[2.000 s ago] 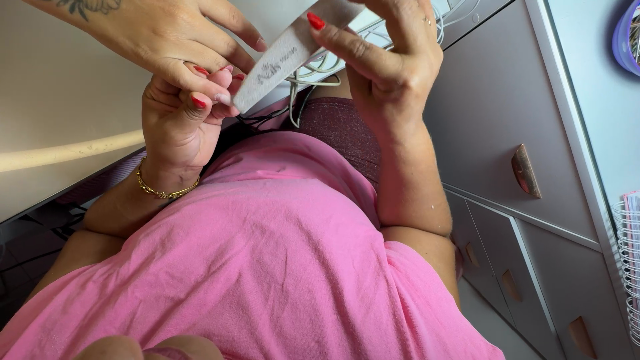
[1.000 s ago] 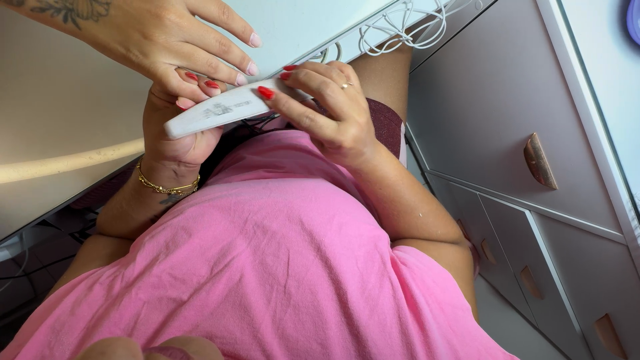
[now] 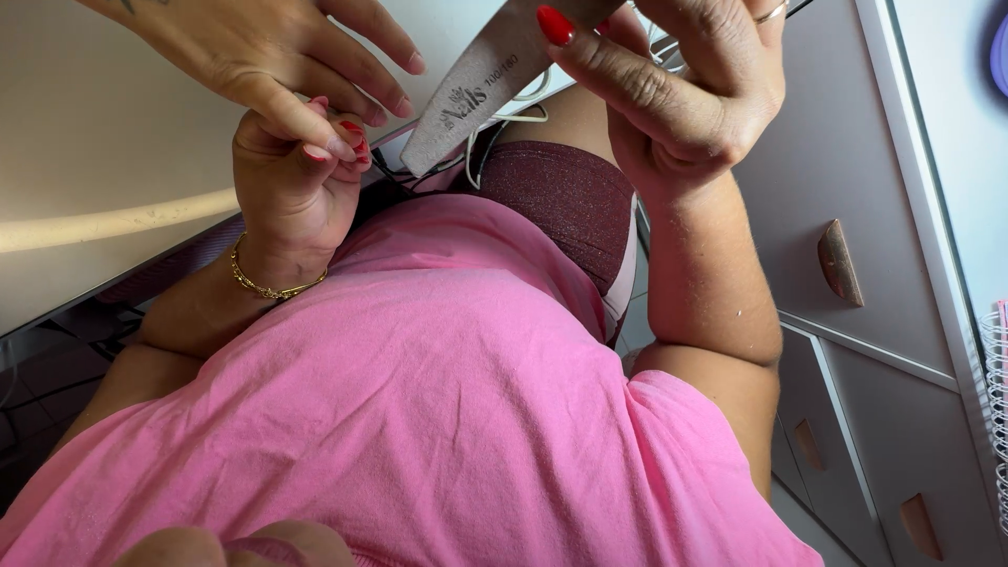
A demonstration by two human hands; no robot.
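My right hand (image 3: pixel 693 102), with red nails and a ring, holds a grey nail file (image 3: pixel 488 87) near its upper end. The file slants down to the left, and its lower tip is in the air, apart from the fingers beside it. My left hand (image 3: pixel 295 189), with a gold bracelet at the wrist, grips a finger of another person's hand (image 3: pixel 291 63) between thumb and fingers. That hand reaches in from the upper left, its other fingers spread and a tattoo on the forearm.
A pale table (image 3: pixel 102 118) with a cream tube-like strip (image 3: pixel 118 223) lies at the left. White cables (image 3: pixel 520 116) hang beyond the file. Grey drawers (image 3: pixel 874 189) stand at the right, beside a white top with a spiral notebook (image 3: pixel 998 394).
One second ago the file lay across the fingers at my left hand; now my right hand has raised it up and to the right, clear of them. My left hand still grips the other person's finger.
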